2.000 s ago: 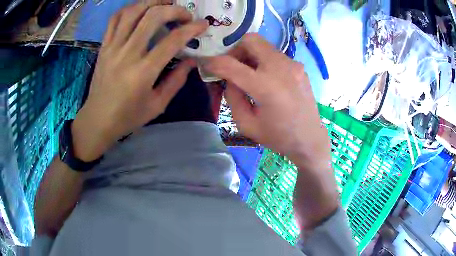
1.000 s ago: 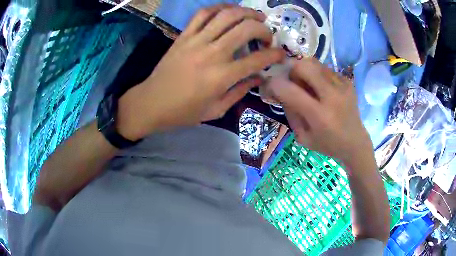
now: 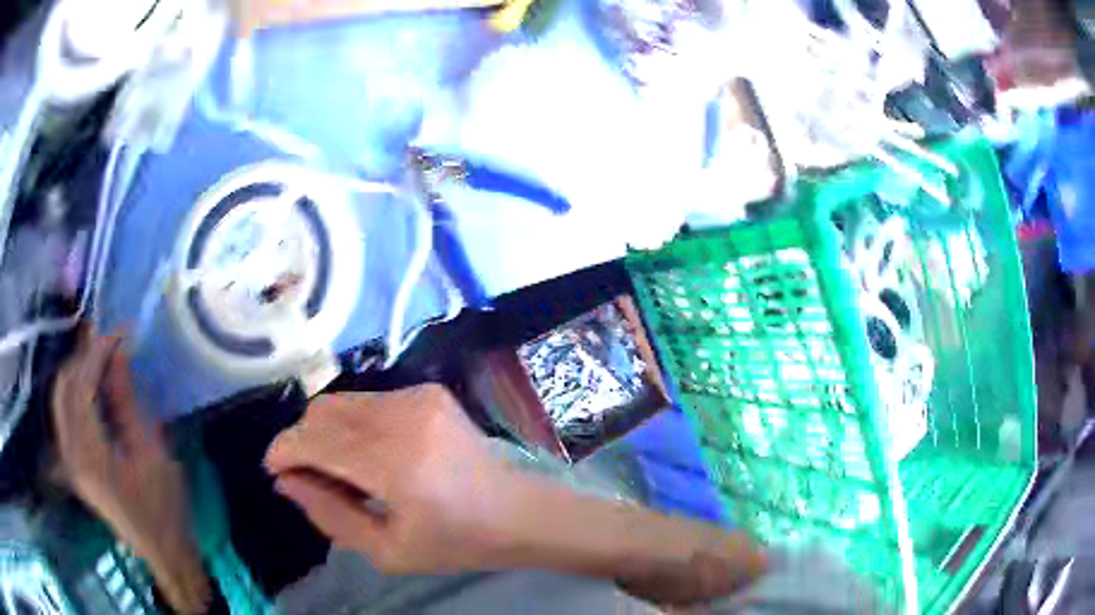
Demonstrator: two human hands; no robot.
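A white round lamp housing [image 3: 267, 267] lies on the blue mat [image 3: 150, 228] at the left, with curved slots around its hub and small dark wires near the centre. Its short neck points toward me. My left hand [image 3: 120, 463] is blurred, at the lower left, off the housing, with its fingers extended. No object shows in it. My right hand [image 3: 384, 481] is just below the neck, thumb and fingertips drawn together. Whether a small part is between them cannot be told.
Pliers with blue handles [image 3: 510, 189] lie right of the housing. A brown box [image 3: 588, 378] of silver-grey pieces sits below the bench edge. A green crate [image 3: 841, 360] with white housings stands right. A yellow handle [image 3: 510, 15] shows at the back. White cords loop around the housing.
The view has swung right, so the housing now appears at the left and the green crate shows more fully. Both hands have come away from the housing and moved apart.
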